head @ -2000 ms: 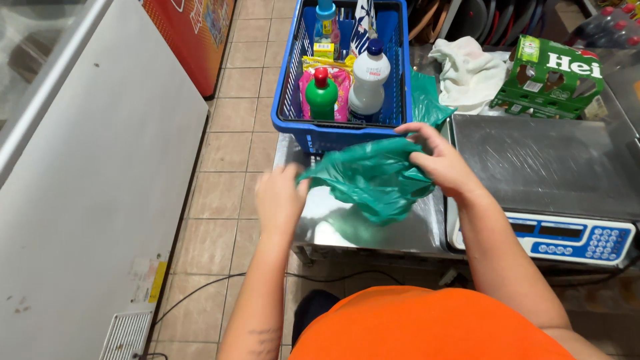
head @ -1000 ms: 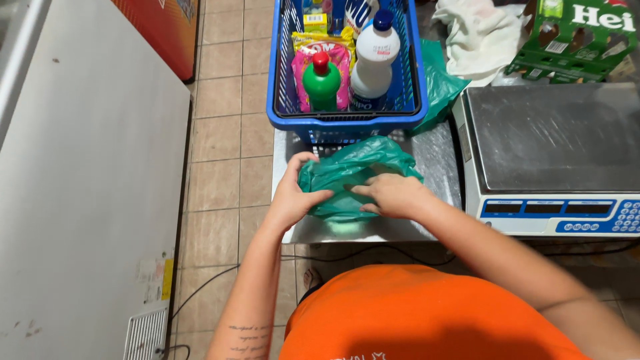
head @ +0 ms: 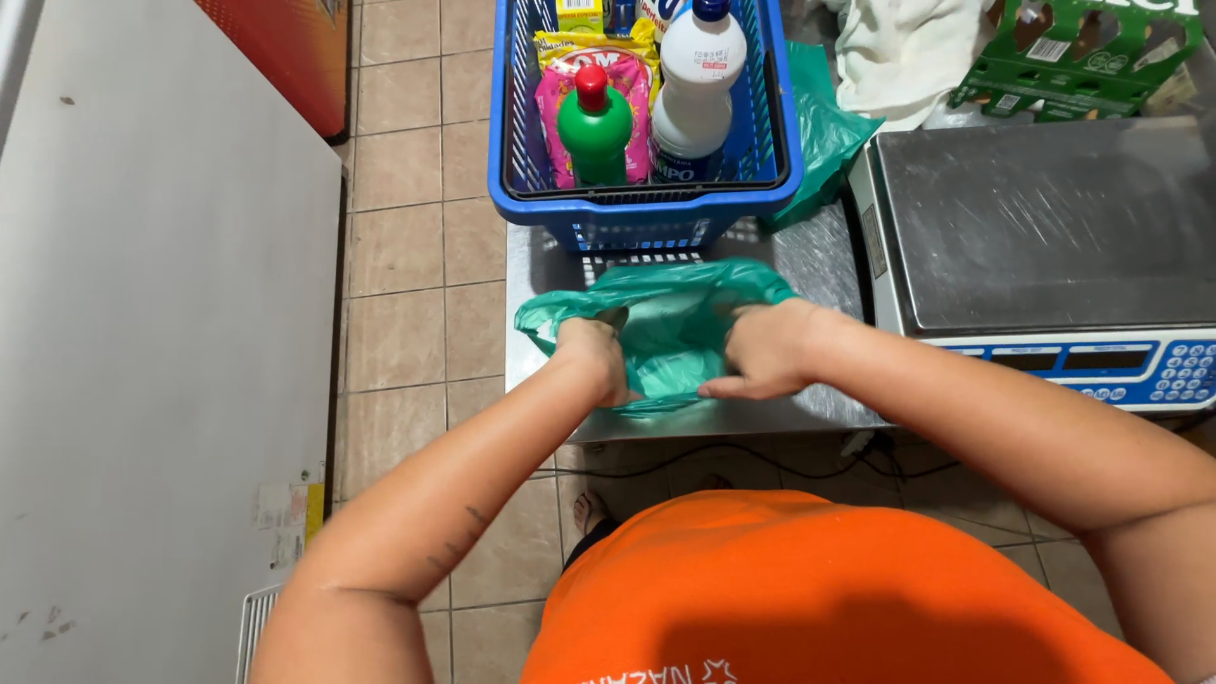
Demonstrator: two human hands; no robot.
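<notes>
A green plastic bag lies spread with its mouth apart on the steel counter. My left hand is at the bag's left side, its fingers inside the mouth and partly hidden by the film. On the right side, my right hand reaches into the mouth, thumb at the near rim and fingertips hidden. Just beyond the bag stands a blue plastic shopping basket. It holds a green bottle with a red cap, a white bottle with a blue cap, and a pink and yellow packet.
A digital scale with a keypad stands on the right. Behind it are a green bottle carton and a white cloth. Another green bag lies beside the basket. A white appliance fills the left; a cable runs below the counter.
The bag, bunched up between my hands two seconds ago, is now spread at the mouth. My hands have moved from holding it outside to having fingers inside it.
</notes>
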